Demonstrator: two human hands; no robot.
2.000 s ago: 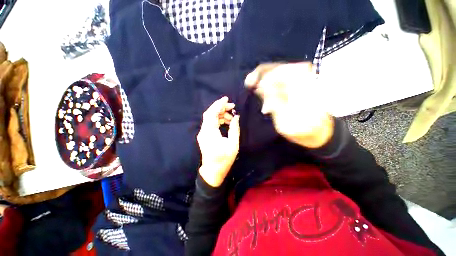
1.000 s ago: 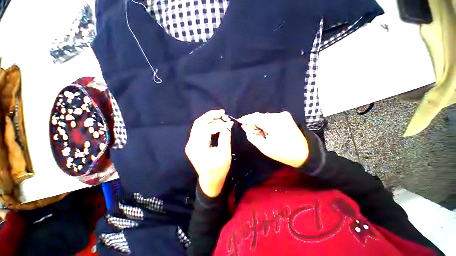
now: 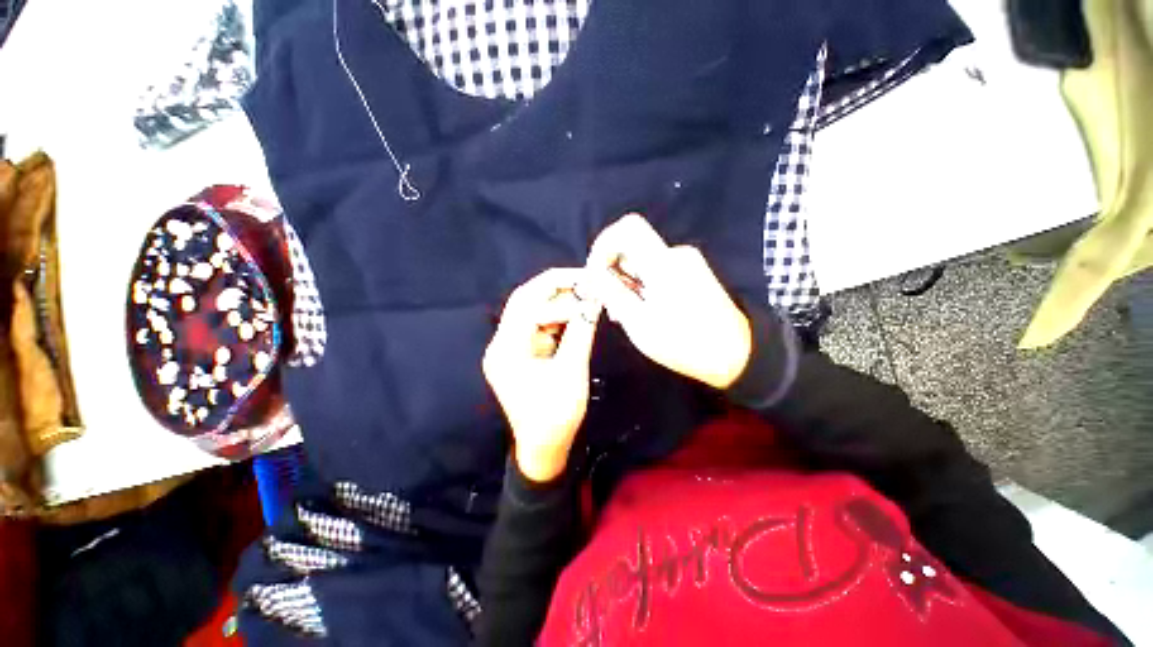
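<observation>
A navy padded vest (image 3: 392,278) with checked lining (image 3: 506,44) at its neckline lies spread under my hands. My left hand (image 3: 544,367) is raised over the vest, its fingertips pinched on something tiny and pale, too small to name. My right hand (image 3: 670,303) meets it, fingertips pinched together against the left ones. What the right fingertips hold is hidden; no needle can be made out. A loose pale thread (image 3: 371,111) with a small loop at its end lies on the vest's upper left.
A round dark red dish (image 3: 202,322) of small white pieces stands left of the vest. A crumpled shiny packet (image 3: 196,82) lies above it. Brown garments (image 3: 38,316) are at far left, a blue crate edge (image 3: 276,487) below the dish, beige cloth (image 3: 1113,164) at right.
My right hand first came down to my left hand. Since then it has moved slightly up and left, and its fingertips have closed against the left ones. The thin line between them no longer shows.
</observation>
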